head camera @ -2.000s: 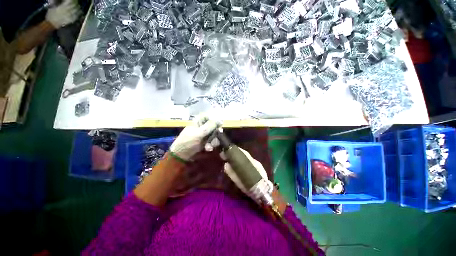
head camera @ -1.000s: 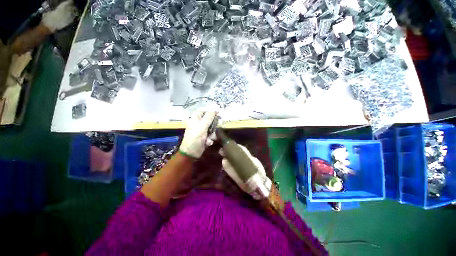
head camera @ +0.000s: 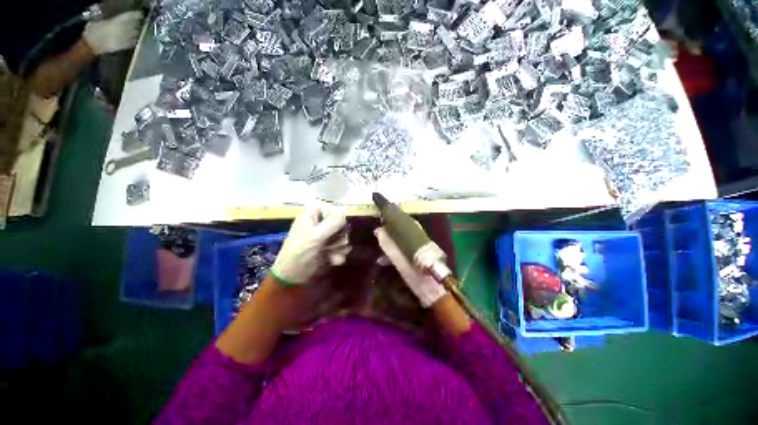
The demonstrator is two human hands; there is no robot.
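Observation:
My gloved right hand (head camera: 413,275) is shut on a thick olive-grey air tool (head camera: 402,230). The tool's dark tip points up and left at the table's front edge, apart from my left hand. My gloved left hand (head camera: 309,246) is over the dark lap, just below the yellow strip, with its fingers curled. No housing shows clearly in it; the fingers hide what may be inside. Small bright screws or pins (head camera: 384,151) lie in a pile near the front of the white table (head camera: 241,187). Grey metal housings (head camera: 332,131) are heaped behind them.
A wrench (head camera: 130,159) and a single housing (head camera: 137,192) lie at the table's left. A glittering clear bag (head camera: 640,149) lies at the right. Blue bins (head camera: 582,325) stand below the table on both sides. Another person's gloved hand (head camera: 114,33) is at upper left.
The tool has moved up and its tip has come away from my left hand. My left hand has moved down and left, and the dark piece seen at its fingertips no longer shows.

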